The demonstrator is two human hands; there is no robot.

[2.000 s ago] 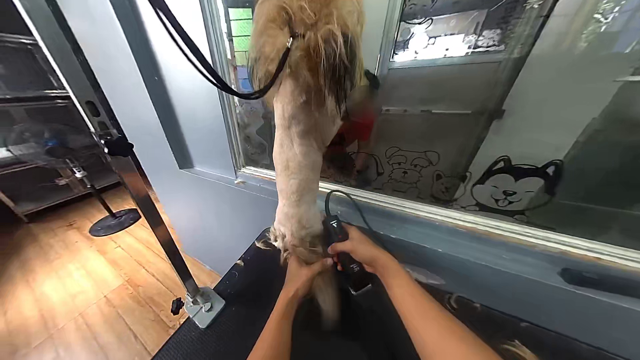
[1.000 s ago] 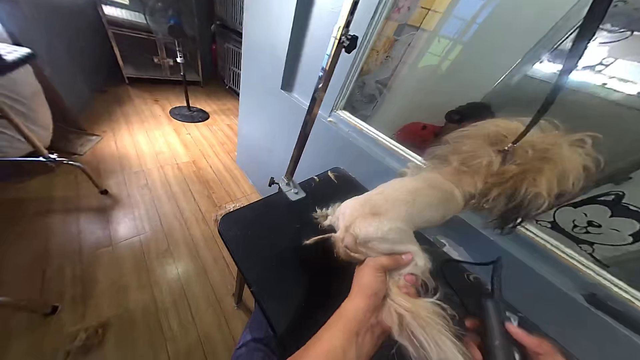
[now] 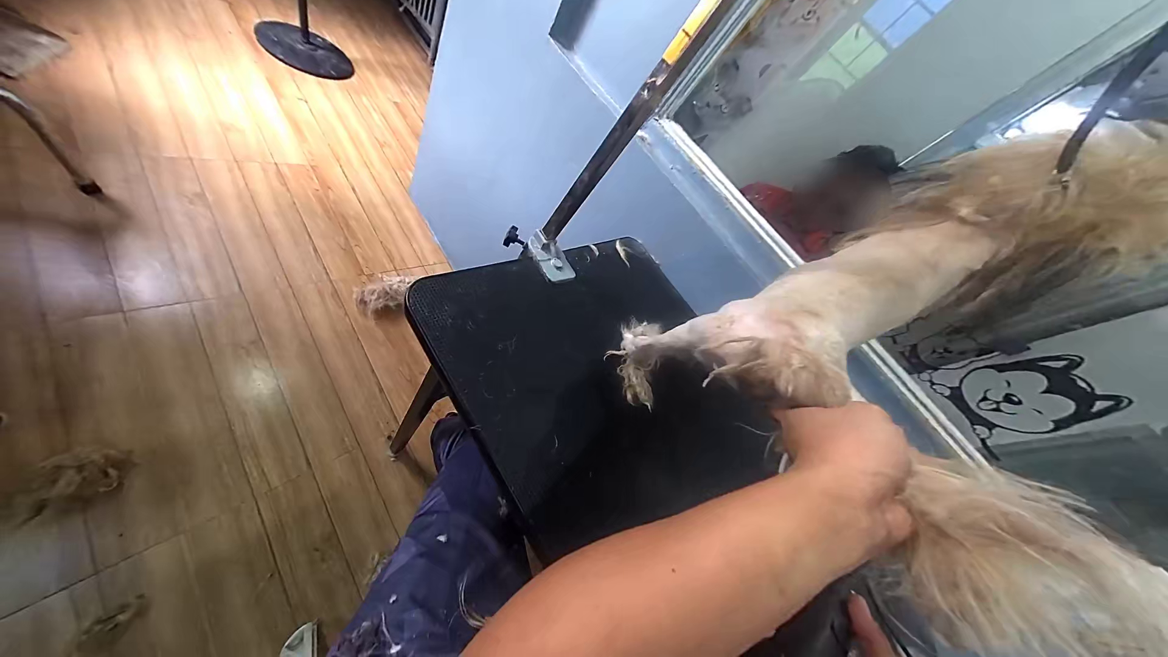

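Observation:
A partly shaved dog [image 3: 894,274] with long tan fur on its neck and rear stands on a black grooming table [image 3: 566,365]. My left hand [image 3: 844,474] is closed around the dog near the base of a leg or its tail; the exact part is hidden by the hand. At the lower edge only a finger or two of my right hand [image 3: 867,625] show, beside a dark object partly under the fur. Whether that hand grips it cannot be seen. A dark strap [image 3: 1109,105] runs up from the dog's fur.
A metal grooming arm [image 3: 611,160] is clamped to the table's far corner by a bracket [image 3: 552,257]. Beyond the dog is a window [image 3: 757,214] with a cartoon dog decal [image 3: 1031,397]. Cut fur [image 3: 383,294] lies on the wooden floor, near a round stand base [image 3: 304,49].
The clippers, seen in my right hand earlier, are no longer plainly visible, and that hand is mostly out of frame. My left hand still holds the dog. The view has turned.

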